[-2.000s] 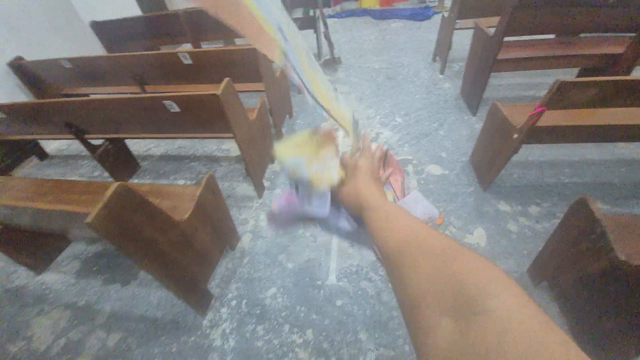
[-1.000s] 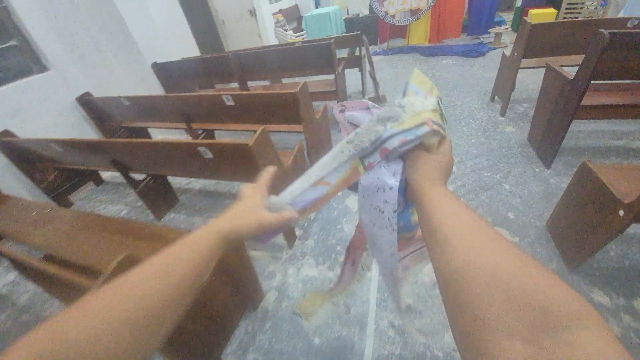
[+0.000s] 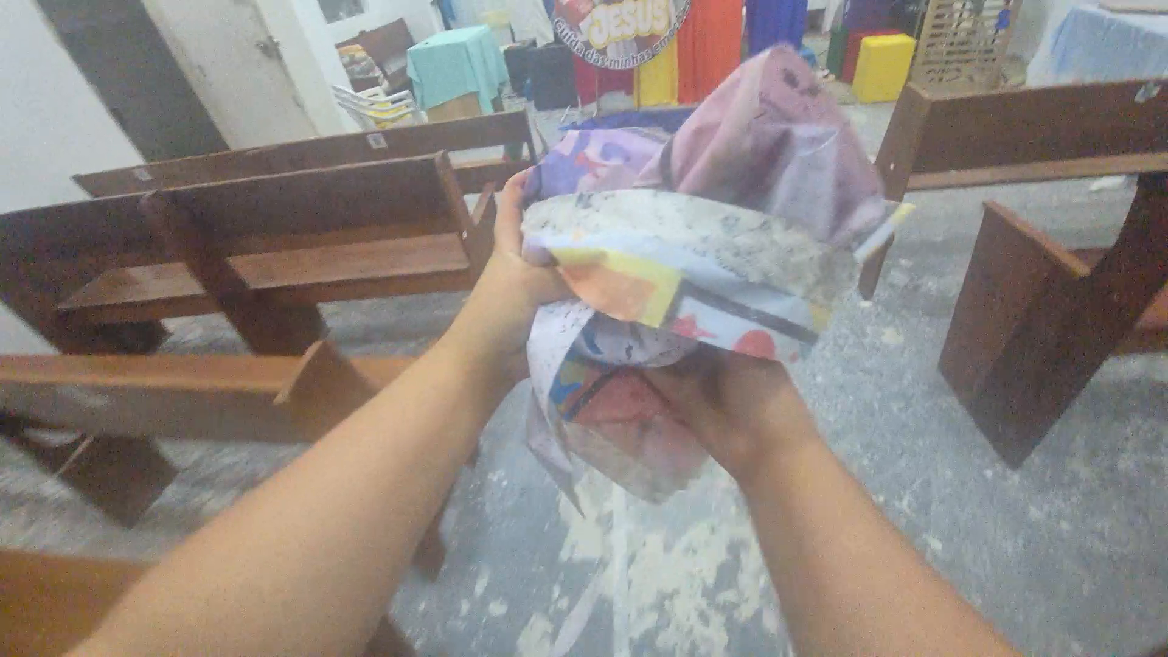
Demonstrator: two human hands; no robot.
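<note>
A loose bundle of crumpled, colourfully printed sheeting (image 3: 693, 255), either fabric or thin plastic, is held up between my two hands in the middle of the view. Its left side is gripped by my left hand (image 3: 520, 283), with the fingers partly behind the material. My right hand (image 3: 739, 401) holds the bundle from below on the right, its fingertips hidden by the folds. Dark specks and pale smudges mark the sheeting, and a narrow end hangs down on the left of the bundle.
Wooden pews stand on the left (image 3: 365, 265) and right (image 3: 1031, 137) of an aisle with a worn grey floor (image 3: 675, 566). Farther off are a table with a turquoise cloth (image 3: 456, 64), a yellow box (image 3: 883, 68), coloured drapes (image 3: 710, 46) and a round sign bearing writing.
Two seconds ago one hand was at the sheeting low over the floor; a second ago both hands held it with a strip stretched between them. Now it is bunched together. The view has tilted up.
</note>
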